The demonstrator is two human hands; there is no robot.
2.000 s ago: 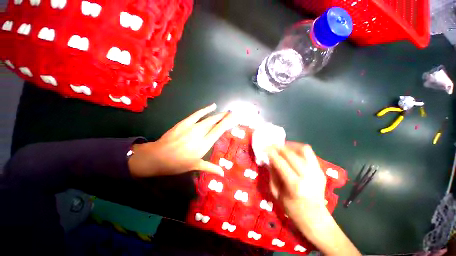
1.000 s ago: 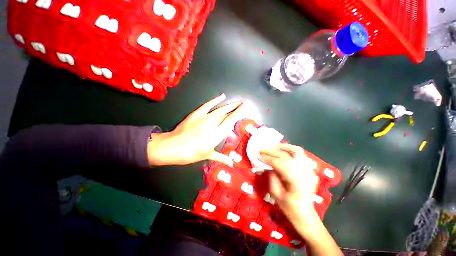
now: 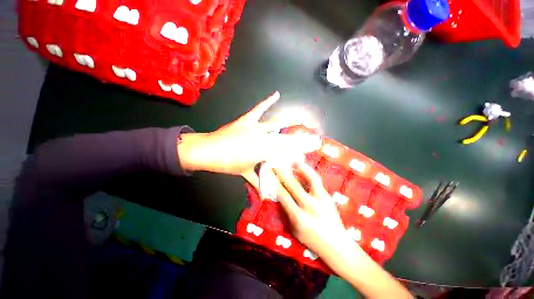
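Note:
A red moulded sheet (image 3: 366, 187) with rows of white details lies tilted at the table's front edge. My left hand (image 3: 234, 146) lies spread on its upper left corner, overexposed by glare, and seems to hold nothing. My right hand (image 3: 307, 204) presses a white cloth (image 3: 269, 182) onto the left part of the sheet. The cloth is partly hidden under the fingers, close to my left thumb. The hands overlap the sheet's left part.
A thick red sheet stack (image 3: 129, 49) stands upper left. A clear bottle with blue cap (image 3: 375, 47) and a red basket (image 3: 486, 20) are at the top. Yellow-handled pliers (image 3: 483, 124), thin dark tweezers (image 3: 438, 202) and a plastic bag (image 3: 521, 251) lie at right.
My right hand has moved left and slightly down across the sheet with the cloth, closer to my left hand. The view has shifted, so the bottle and basket appear higher and further right.

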